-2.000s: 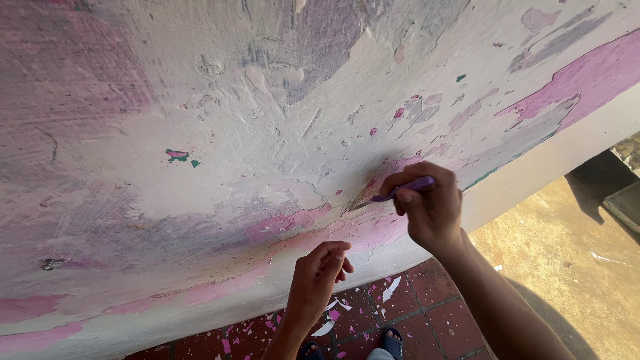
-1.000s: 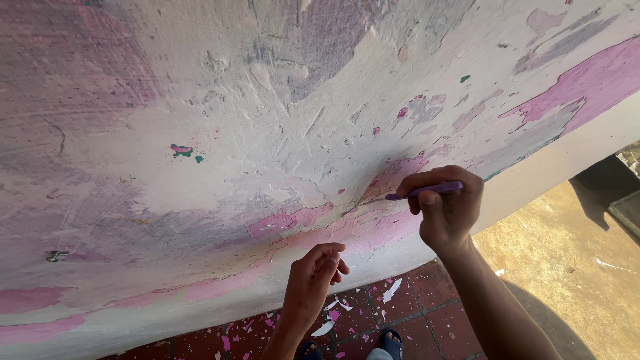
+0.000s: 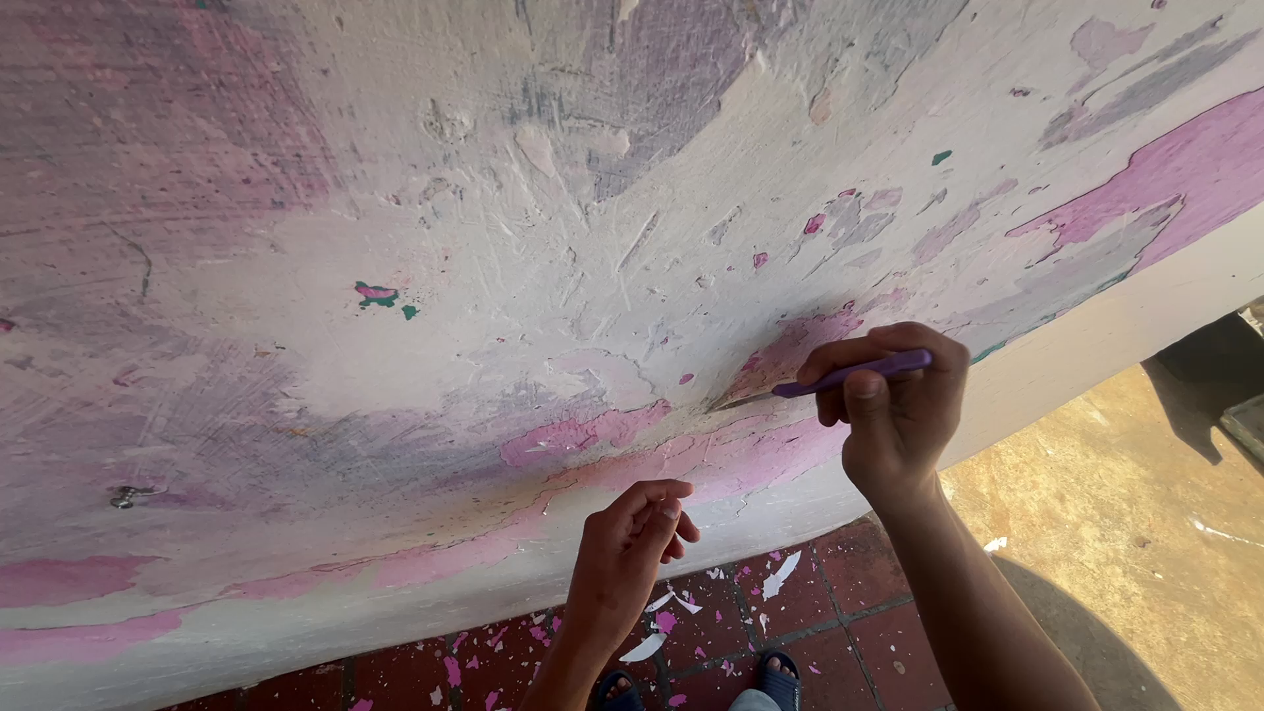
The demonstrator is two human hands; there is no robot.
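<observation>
My right hand (image 3: 894, 410) grips a purple-handled scraping tool (image 3: 854, 372), its thin metal blade pointing left against the wall near a pink patch. The wall (image 3: 553, 247) has patchy white, pink and lilac layers of paint with rough, peeled edges and small green spots. Below and left of the tool, my left hand (image 3: 642, 533) hangs beside the wall with its fingers loosely curled; nothing shows in it, and its palm side is partly hidden.
Paint flakes (image 3: 782, 576) lie scattered over the dark red floor tiles (image 3: 820, 662), around my sandalled feet (image 3: 778, 679). A small metal hook or fitting (image 3: 123, 497) sticks out of the wall at left. Sunlit yellowish floor (image 3: 1116, 494) and a dark object (image 3: 1210, 370) are at right.
Between the earlier frames my right hand shifted a little to the right with the tool. The left hand stays in much the same place.
</observation>
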